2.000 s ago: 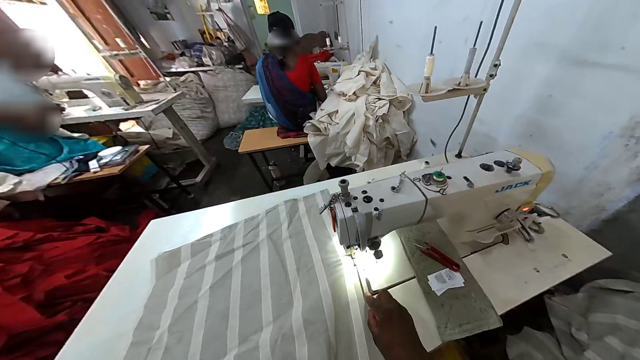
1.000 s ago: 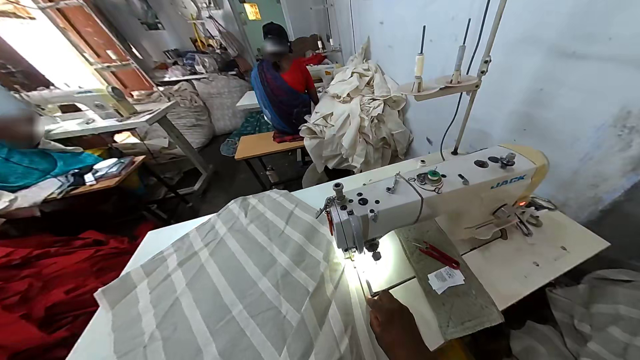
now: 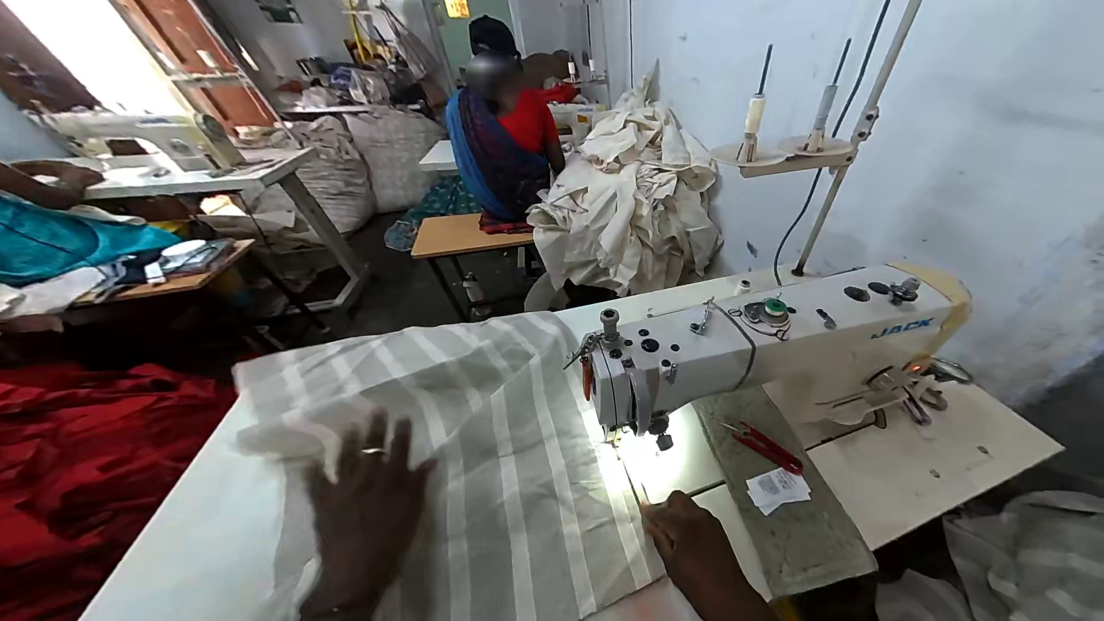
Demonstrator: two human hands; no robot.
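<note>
A grey fabric with white stripes (image 3: 509,448) lies over the white sewing table, its right edge running to the needle area of a Jack sewing machine (image 3: 776,336). The machine's lamp lights the presser foot area. My left hand (image 3: 366,509), slightly blurred and wearing a ring, is spread over the left part of the fabric with its fingers apart. My right hand (image 3: 690,543) is at the fabric's right edge just in front of the presser foot, fingertips pinching that edge. Red-handled thread snips (image 3: 768,448) and a white printed label (image 3: 777,490) lie right of the machine's needle end.
A thread stand (image 3: 785,155) with spools rises behind the machine. Beyond the table are a heap of cream cloth (image 3: 634,194) and a seated person (image 3: 504,129). Red cloth (image 3: 103,466) lies at left, near another person's arm (image 3: 47,179) at a sewing machine. Striped cloth (image 3: 1035,552) hangs at lower right.
My left hand has come into view over the fabric. The fabric's far left part has shifted and been turned. My right hand stays near the presser foot.
</note>
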